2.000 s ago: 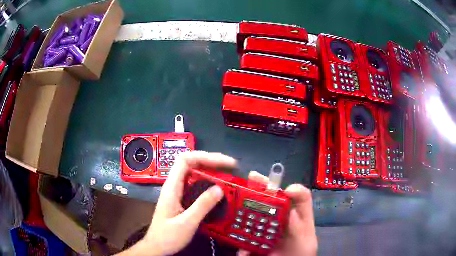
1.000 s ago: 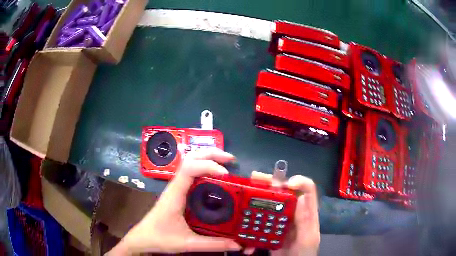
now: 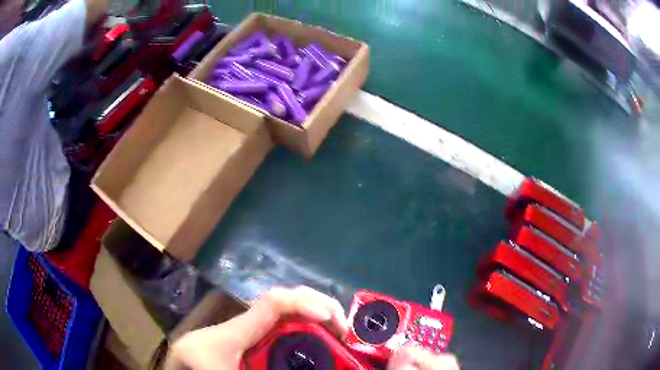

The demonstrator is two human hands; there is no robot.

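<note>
My left hand (image 3: pixel 250 325) is shut around a red radio speaker (image 3: pixel 304 354) at the bottom edge, its round black speaker facing up and its right part cut off by the frame. My right hand (image 3: pixel 423 359) shows only as fingertips at the bottom edge, at the radio's right end; its grip is mostly hidden. A second red radio (image 3: pixel 376 323) lies face up on the dark green bench just beyond my hands, with a silver USB stick (image 3: pixel 437 297) standing out of its top edge.
A carton of purple cells (image 3: pixel 340 97) and an empty carton (image 3: pixel 137 225) stand at upper left. Several radios on edge (image 3: pixel 522 298) are at right. A pale rail (image 3: pixel 434 137) borders the green belt. A person's grey sleeve (image 3: pixel 32 137) and a blue bin (image 3: pixel 23 318) are at left.
The view has swung left, so the cartons sit nearer the middle and the radios on edge lower right. The held radio has dropped to the bottom edge, its keypad and USB stick no longer visible.
</note>
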